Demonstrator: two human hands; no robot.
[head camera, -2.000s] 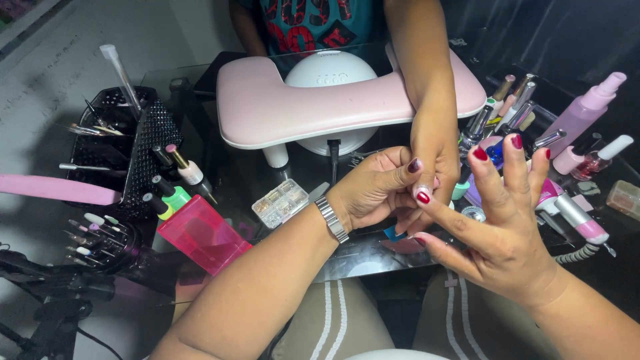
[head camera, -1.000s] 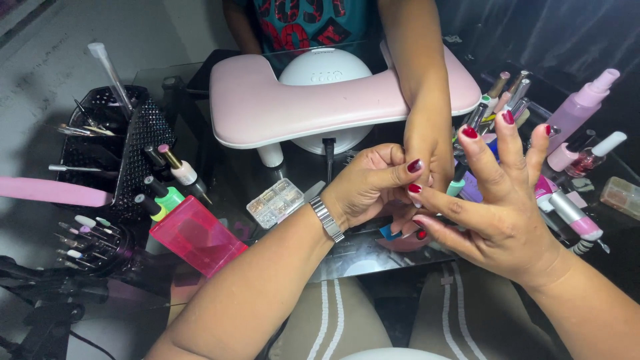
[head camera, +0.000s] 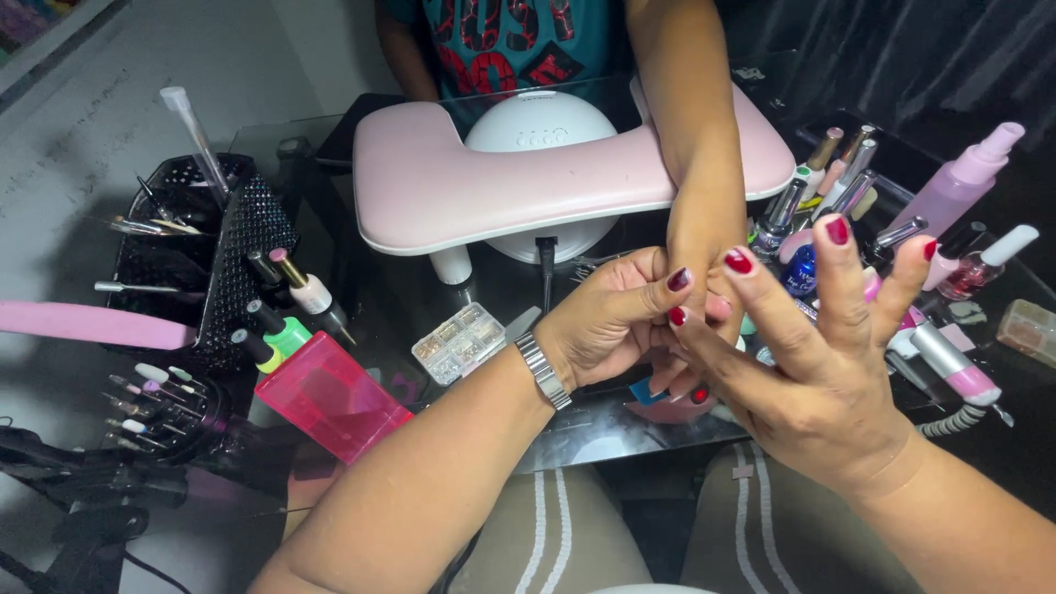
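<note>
My left hand, with a metal watch band at the wrist, is closed around fingers of the other person's hand. That person's forearm lies across a pink padded armrest. My right hand has its index fingertip close to my left thumb tip, at the other person's fingers; three of its fingers are raised and spread. Whether it pinches anything is hidden. Dark red polish shows on my nails. Below the hands, a small blue piece is partly covered by fingers.
A white nail lamp sits behind the armrest. On the left are a black tool holder, a pink translucent box and polish bottles. A compartment case lies mid-table. Rightward are a pink spray bottle and a nail drill handpiece.
My right hand's raised fingers have shifted slightly in relation to my left hand. Both hands remain at the other person's fingers.
</note>
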